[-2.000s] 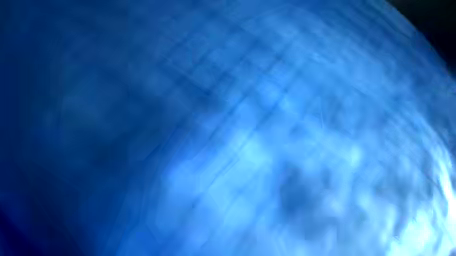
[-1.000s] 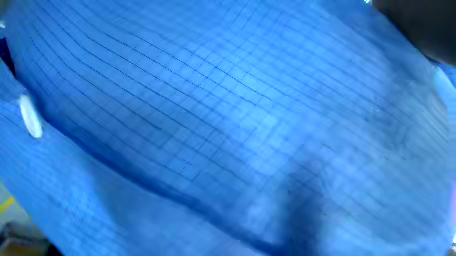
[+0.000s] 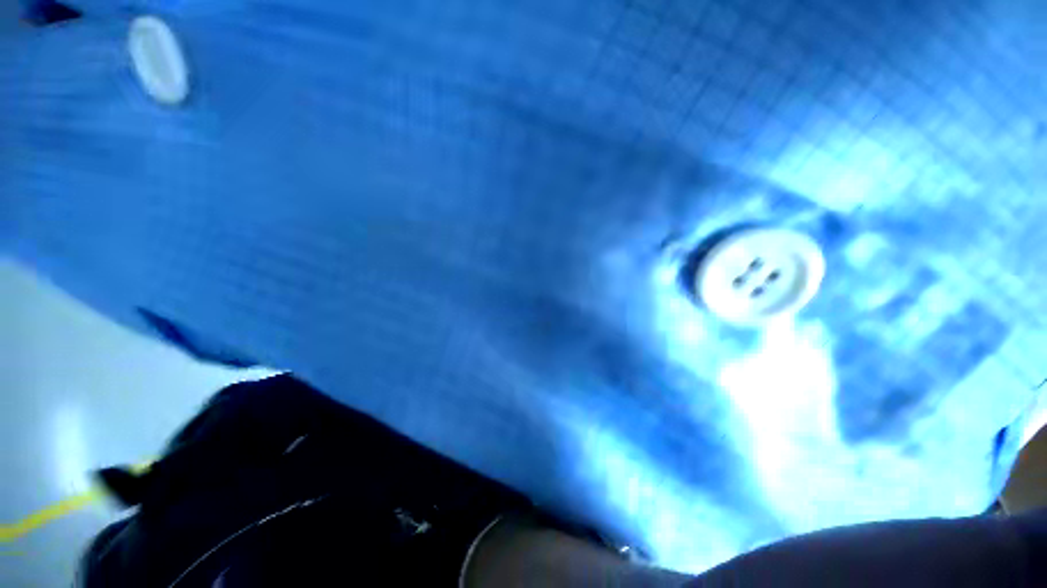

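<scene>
A blue gridded smock [image 3: 379, 218] fills most of the view, very close to the camera. It has a white four-hole button [image 3: 758, 276] right of centre and another white button [image 3: 159, 60] at the upper left. Blurred brownish shapes that look like part of a hand or arm [image 3: 861, 554] lie along the bottom edge and lower right, cut off by the frame. I cannot tell which hand they belong to or what the fingers do. No held object can be made out.
A black, soft-looking shape [image 3: 299, 494], perhaps a glove or dark clothing, lies at the lower left below the smock edge. Pale floor [image 3: 69, 379] with a yellow line [image 3: 52, 519] shows at the left.
The view has shifted along the smock. The large button, the black shape and more floor have come into view. The dark shape at the upper right is gone.
</scene>
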